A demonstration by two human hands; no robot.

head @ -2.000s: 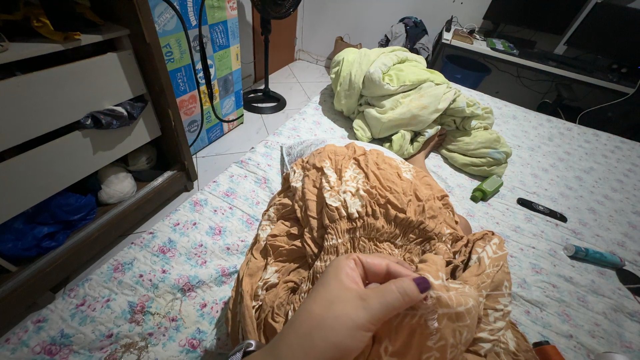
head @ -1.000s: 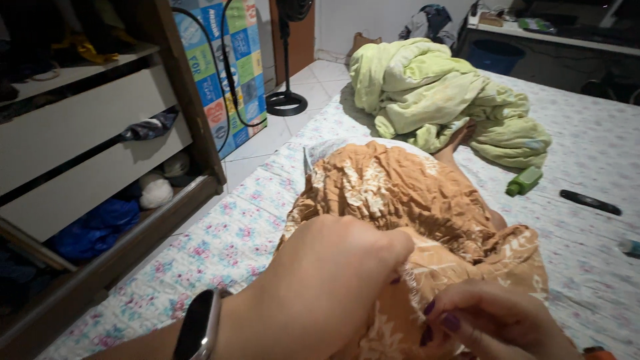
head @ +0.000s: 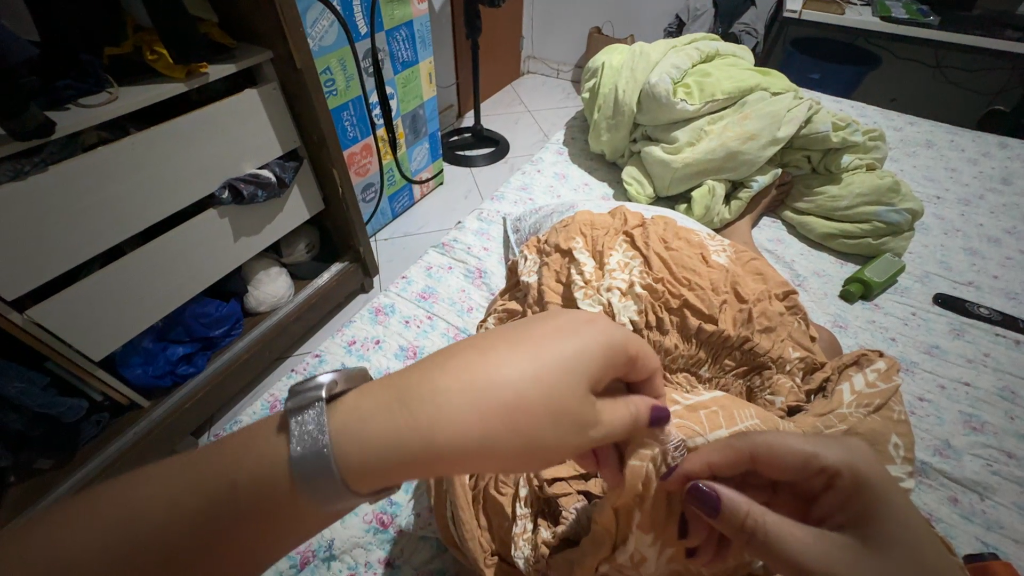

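Observation:
An orange-brown garment (head: 712, 320) with a white pattern and gathered elastic bands lies bunched over my lap. My left hand (head: 544, 392), with a silver watch on its wrist, pinches a fold of the cloth between thumb and fingers. Just right of it, my right hand (head: 784, 496) has thumb and forefinger close together at the edge of the same fold, by some pale stitching. Whether a needle or thread is between the right fingertips cannot be made out. Both hands have dark purple nails.
A floral quilted bedspread (head: 960, 216) spreads under everything. On it are a light green blanket (head: 720, 120), a green bottle (head: 873, 278) and a dark slim object (head: 980, 312). At the left stands a drawer unit (head: 152, 192), with a fan stand (head: 475, 144) beyond. An orange and black item (head: 982, 562) shows at bottom right.
Two seconds ago only one hand showed, holding the cloth. The second hand has since come in, and both are now close together on the fold. The view has shifted left.

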